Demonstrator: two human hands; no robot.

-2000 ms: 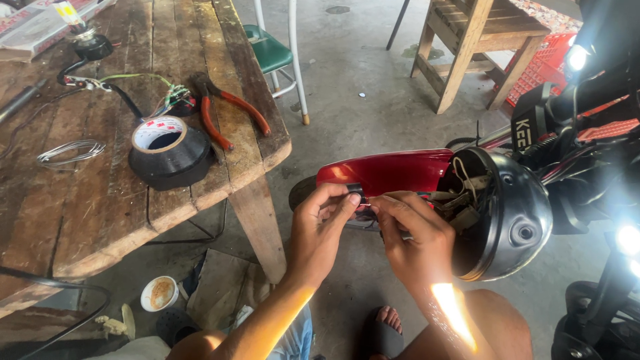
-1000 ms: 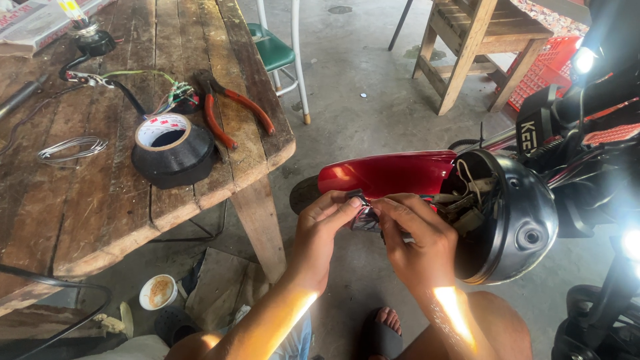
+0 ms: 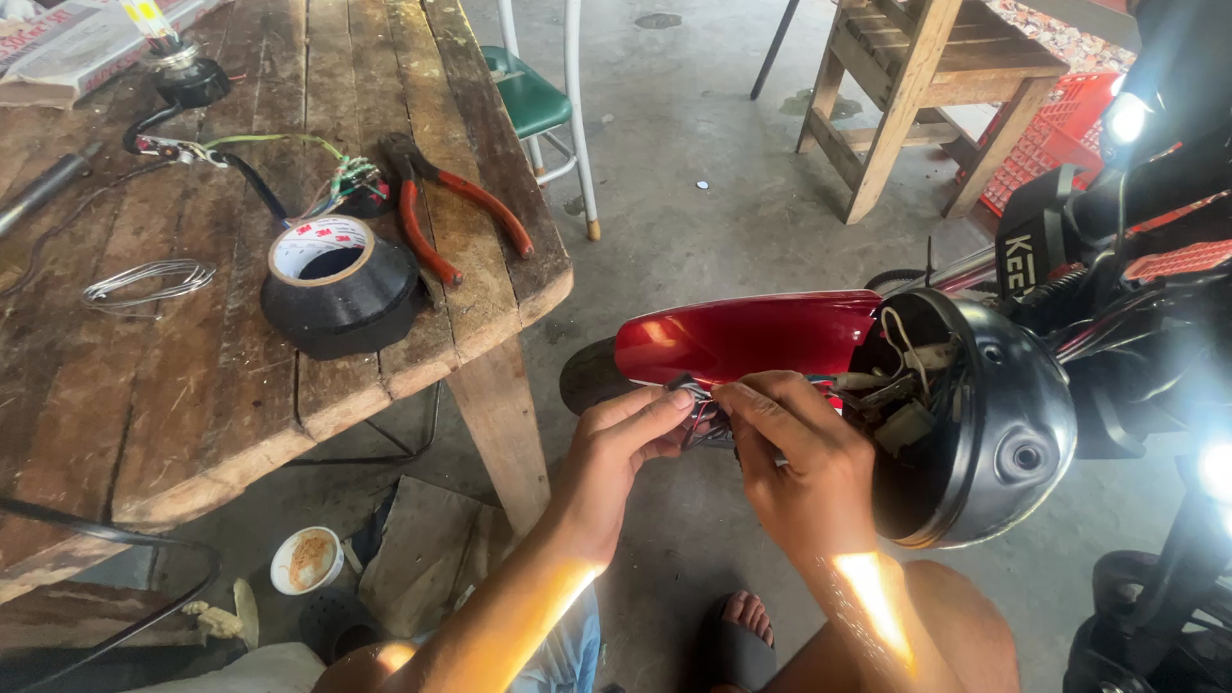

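Between my two hands is a small dark piece with thin wires (image 3: 705, 414), partly hidden by my fingers. My left hand (image 3: 635, 428) pinches its left end with thumb and fingertips. The fingers of my right hand (image 3: 804, 438) close on the wires at its right side. Wires and connectors run from there into the open black headlight housing (image 3: 1020, 414) of a motorcycle, beside its red front fender (image 3: 741, 332). On the wooden table at the left lie a roll of black tape (image 3: 337, 298), orange-handled pliers (image 3: 414, 217) and a bulb with its socket (image 3: 188, 77).
A coil of thin wire (image 3: 149, 284) and a dark metal rod (image 3: 43, 192) lie on the table (image 3: 212, 423). A green chair (image 3: 534, 101), a wooden stool (image 3: 938, 72) and a red crate (image 3: 1049, 144) stand beyond. A white cup (image 3: 306, 560) is on the floor.
My hands stay in front of the fender and keep hold of the wires. The dark piece at my left fingertips shows at a different tilt than two seconds ago.
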